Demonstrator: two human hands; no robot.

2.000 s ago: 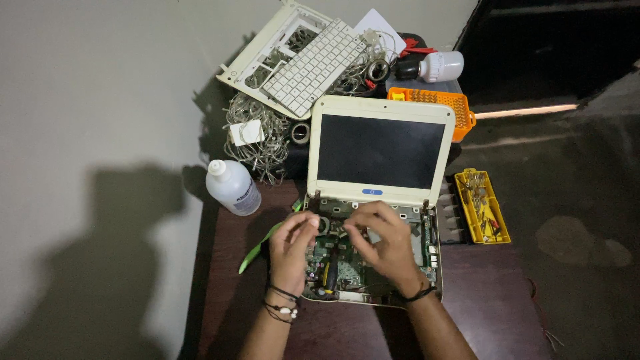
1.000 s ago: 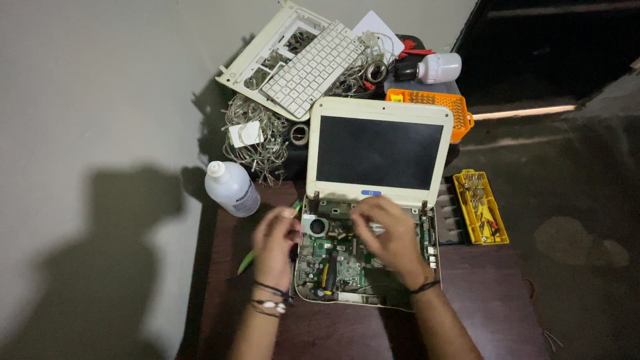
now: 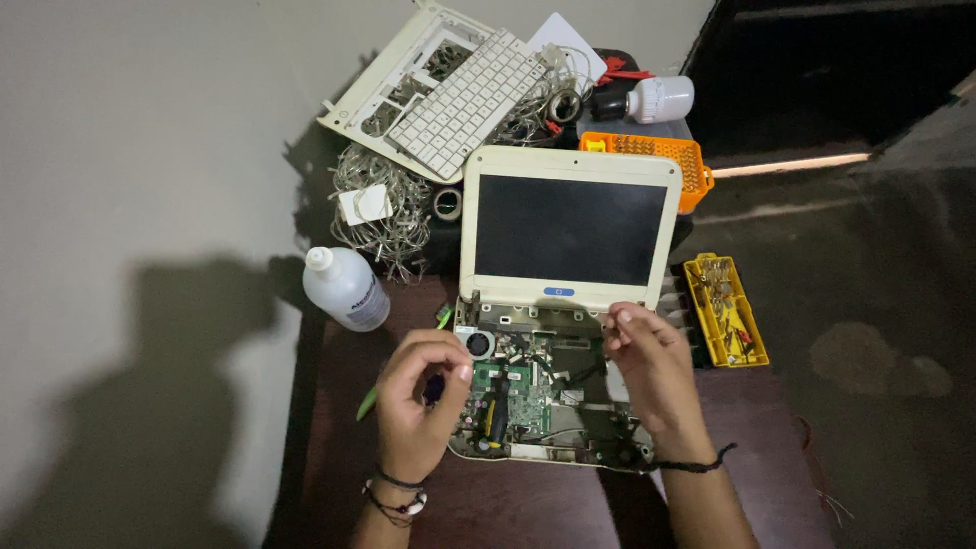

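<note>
An opened laptop with a cream frame and dark screen (image 3: 568,229) stands on the table, its green circuit board (image 3: 526,389) exposed. A small cooling fan (image 3: 479,345) lies at the board's upper left. A black and yellow screwdriver (image 3: 497,415) rests on the board. My left hand (image 3: 427,389) is raised over the laptop's left edge, thumb and fingertips near each other; whether something tiny is between them cannot be told. My right hand (image 3: 652,358) hovers over the right side of the base, its thumb and index fingertips close together, with any small thing there too small to make out.
A white plastic bottle (image 3: 347,290) and a green brush (image 3: 444,315) are at the left. Behind are a loose keyboard (image 3: 469,103), a laptop casing (image 3: 366,99), tangled cables (image 3: 381,229) and a light bulb (image 3: 662,99). An orange bit case (image 3: 690,171) and a yellow tool tray (image 3: 724,309) are at the right.
My hands have moved apart from near each other over the board. My right hand has shifted right, uncovering the middle of the laptop base. The screwdriver stays where it was.
</note>
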